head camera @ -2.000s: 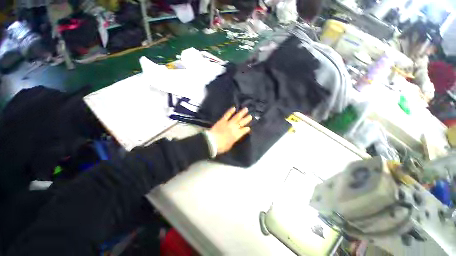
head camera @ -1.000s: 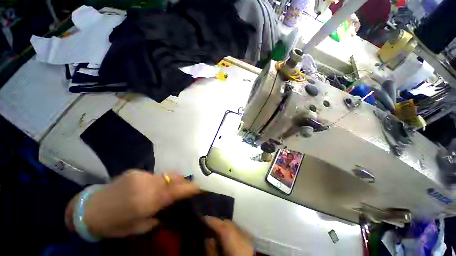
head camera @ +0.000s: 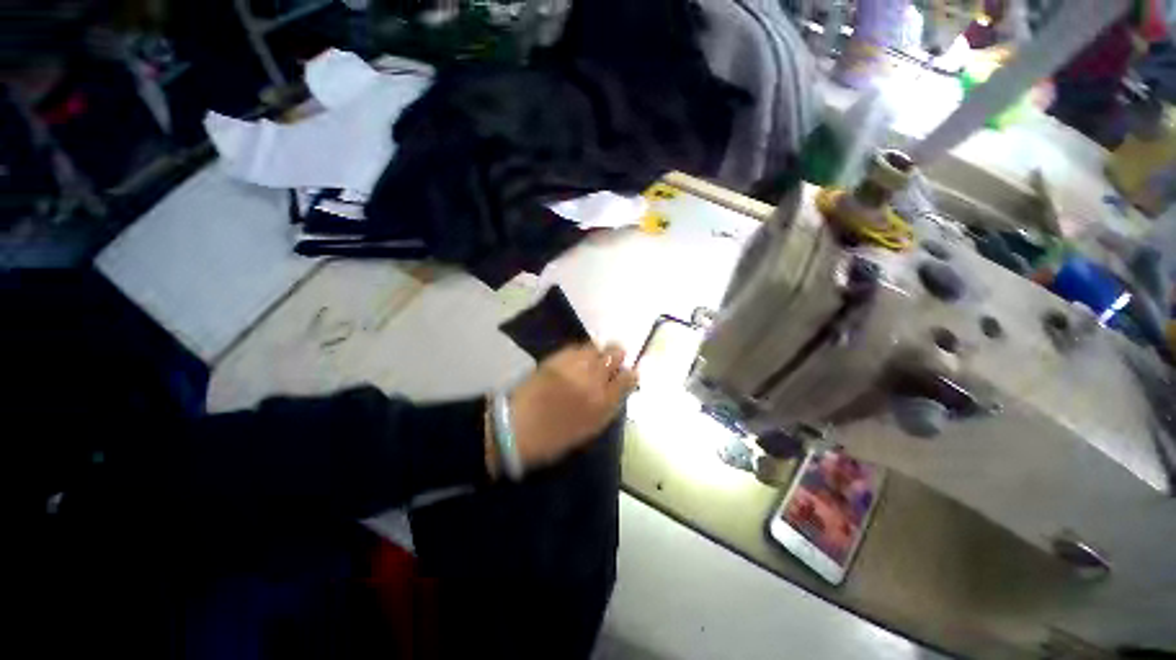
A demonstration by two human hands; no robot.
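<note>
My left hand (head camera: 565, 402), slightly blurred, is closed on a black fabric panel (head camera: 535, 554) just left of the machine needle area. One corner of black cloth sticks out above the hand on the white table; the rest hangs down below it towards the table's front edge. My right hand is not in view. The sewing machine head (head camera: 806, 310) stands to the right of the hand, with its lamp lighting the presser foot area (head camera: 742, 451). The cloth is left of the presser foot, not under it.
A pile of black cloth (head camera: 503, 155) lies at the back of the table, with white pieces (head camera: 310, 142) to its left. A lit smartphone (head camera: 829, 513) lies on the machine bed. A small white scrap (head camera: 600, 209) is beside the pile.
My left hand has moved up and right with black cloth, close to the machine bed. The black piece that lay at left has left that spot. My right hand has gone out of view.
</note>
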